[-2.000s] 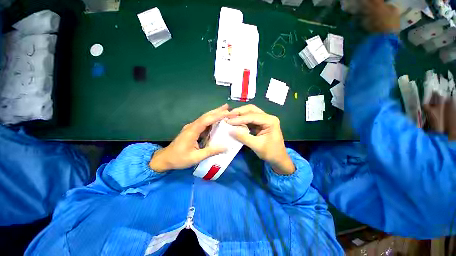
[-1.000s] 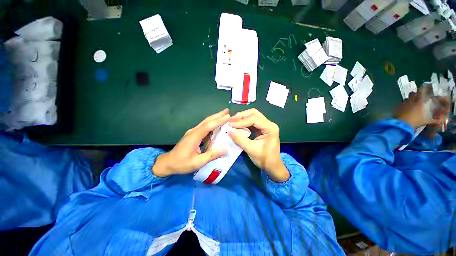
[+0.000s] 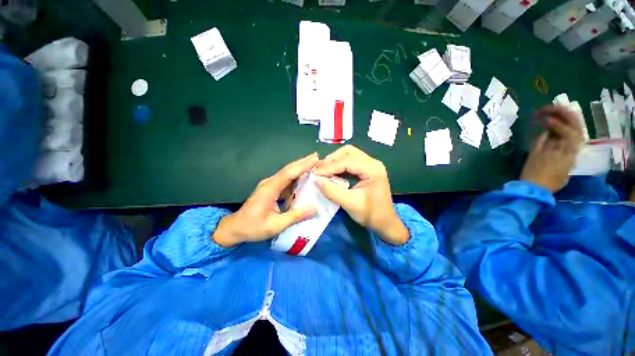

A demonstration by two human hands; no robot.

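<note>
A white folding carton with a red block at its near end is held tilted between my two hands, just off the bench's near edge. My left hand grips its left side, thumb on the top face. My right hand pinches the far end, its thumb on the end flap. The fingertips of both hands meet at that end, so the flaps and inside are mostly hidden. Two closed cartons lie side by side ahead of my hands, a red block on the right one.
Folded leaflets lie spread at the right, with small stacks beyond. A leaflet stack lies left of centre. A dark tray with white wrapped parts is at left. Cartons stand far right. Blue-sleeved people sit on both sides.
My hands stay on the same carton with only slight finger movement. The right neighbour's arm has withdrawn from over the bench, uncovering leaflets. The left neighbour now leans in over the tray's edge.
</note>
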